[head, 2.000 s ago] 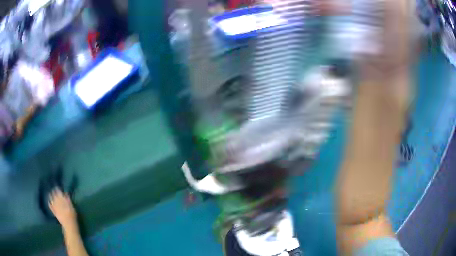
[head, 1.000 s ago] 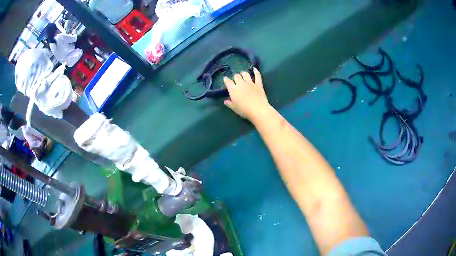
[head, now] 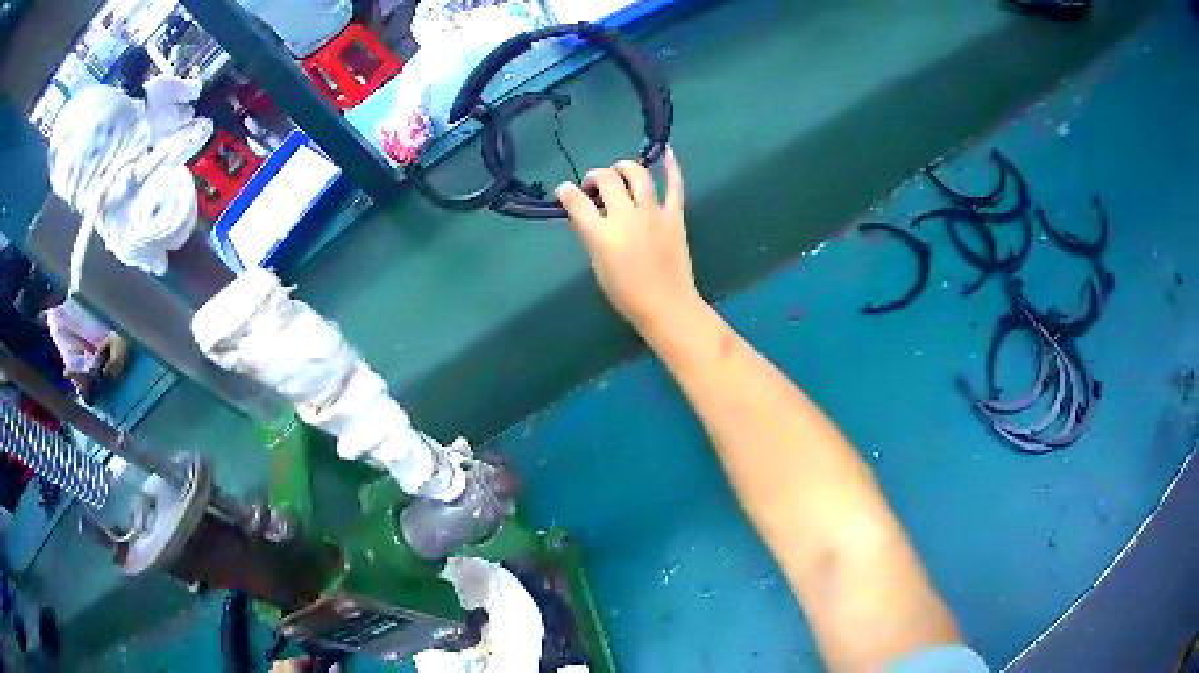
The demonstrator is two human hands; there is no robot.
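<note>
A black headband assembly point(head: 654, 99) is over the dark green belt, with a thinner curved arm and a fine wire across its opening. My right hand point(head: 638, 250) reaches in from the lower right, back of the hand up, its fingers closed on the assembly's near edge. The hand press point(head: 441, 526) stands at the lower left, with its white-wrapped lever point(head: 316, 381) untouched. A small patch of skin, probably my left hand point(head: 305, 665), shows at the bottom edge below the press; the rest is cut off, and its grip cannot be seen.
Loose thin black yokes point(head: 1045, 381) lie in a tangle on the blue-green bench at right. A black part point(head: 1049, 7) is cut off at the top right. Blue-rimmed trays point(head: 276, 197) and red stools point(head: 352, 66) are beyond the belt. Another person's hand point(head: 112, 352) shows at far left.
The headband assembly has shifted up in the picture and turned, so its arc looks wider. My right hand has stayed at its near edge. Skin now shows below the press.
</note>
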